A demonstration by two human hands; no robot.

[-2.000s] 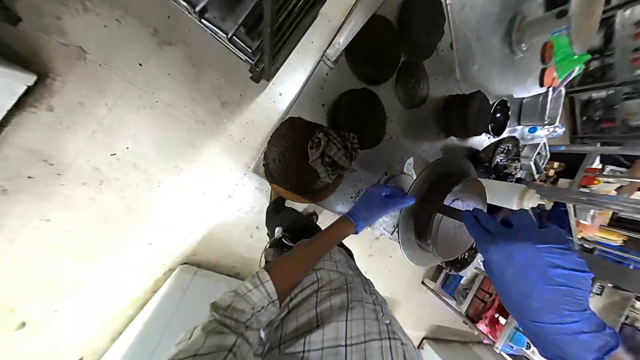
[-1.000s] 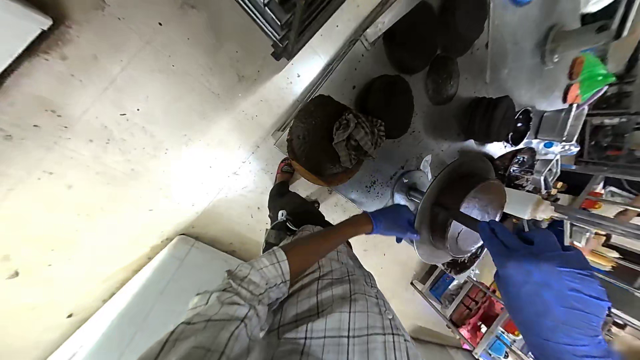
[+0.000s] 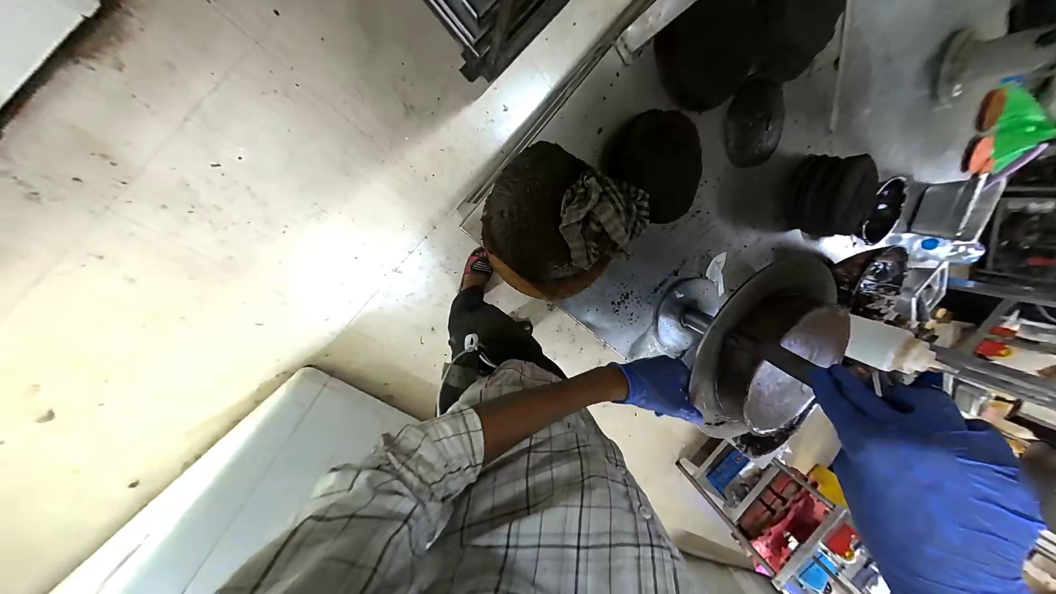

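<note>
A round dark cake (image 3: 796, 367) with a shiny top stands on a metal cake turntable (image 3: 718, 363), whose stem and round base (image 3: 681, 318) show on the steel table. My left hand (image 3: 660, 388), in a blue glove, has its fingers at the turntable's rim; its fingertips are partly hidden. In my blue-gloved right hand (image 3: 866, 404) is a dark, flat-bladed spatula (image 3: 784, 361), its blade against the cake. A white squeeze bottle (image 3: 887, 342) lies beyond the cake, near my right hand.
On the steel table (image 3: 635, 305) are a round board with dark residue (image 3: 528, 223) under a checked cloth (image 3: 602, 216), several dark round cakes (image 3: 660, 165), a stack of dark layers (image 3: 833, 194) and a chocolate-smeared bowl (image 3: 874, 276). A shelf rack (image 3: 742, 503) stands below.
My left hand has shifted along the turntable's rim, and the base and stem show more than two seconds ago. My right hand still holds the spatula at the cake. The view has shifted somewhat.
</note>
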